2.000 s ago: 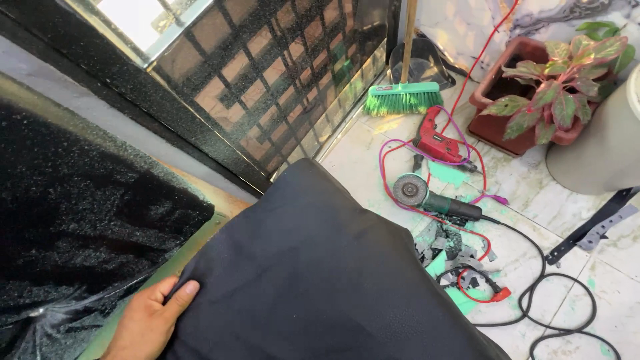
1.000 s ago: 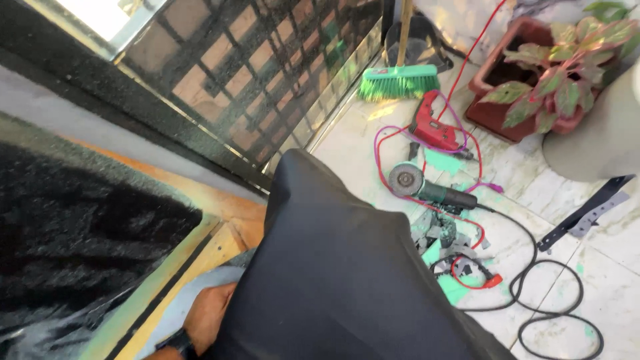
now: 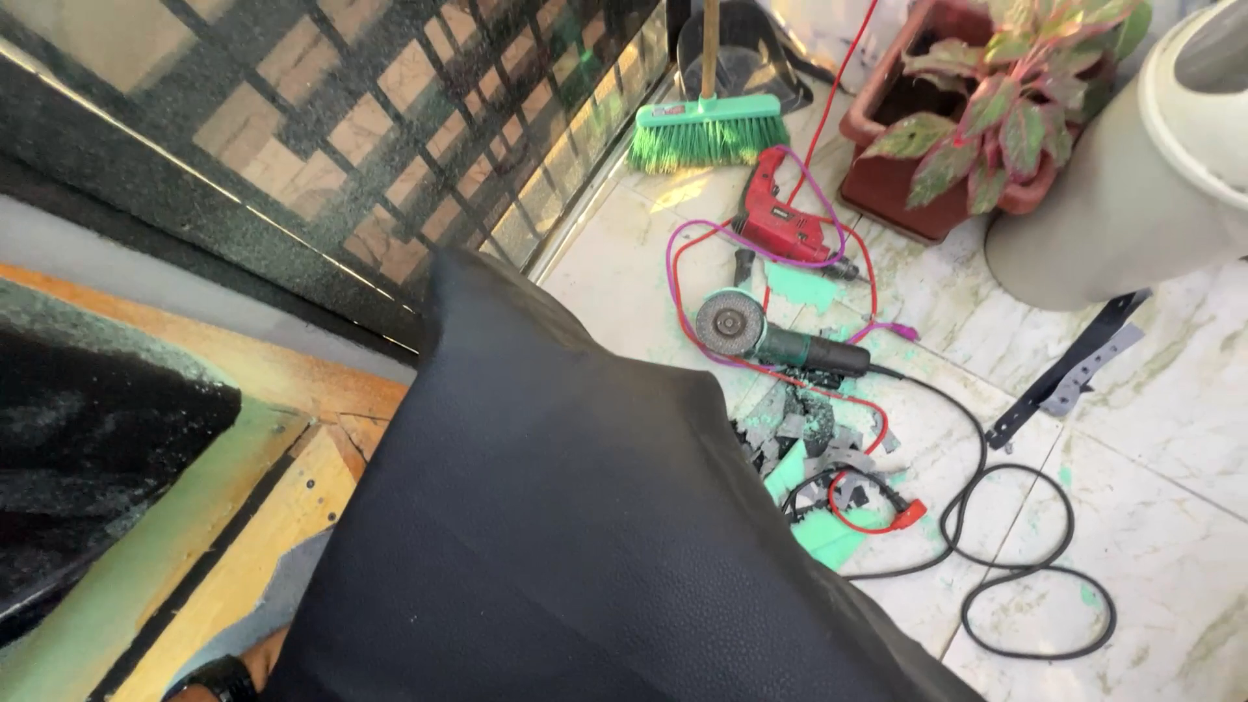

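A large piece of black leather-like upholstery material point(image 3: 546, 487) fills the lower middle of the view, its top corner raised near the dark glossy panel. At the bottom left, only the wrist end of my left hand point(image 3: 265, 655) shows, with a dark band around the wrist. Its fingers are hidden behind the black material, so its hold cannot be made out. Beside it lie a wooden frame point(image 3: 283, 497) with screw heads and a grey piece of fabric or foam point(image 3: 292, 580). My right hand is not in view.
On the marble-look tiles lie an angle grinder point(image 3: 780, 336), a red power drill point(image 3: 780, 224), looped cables point(image 3: 985, 468) and green and grey scraps point(image 3: 799, 429). Behind are a green broom point(image 3: 710, 132), dustpan point(image 3: 746, 49), potted plant point(image 3: 1004, 117) and grey bin point(image 3: 1121, 195). A dark strip point(image 3: 1063, 370) lies at right.
My left hand was on the material's left edge and has moved behind it, now mostly hidden. More of the wooden frame shows beside the material.
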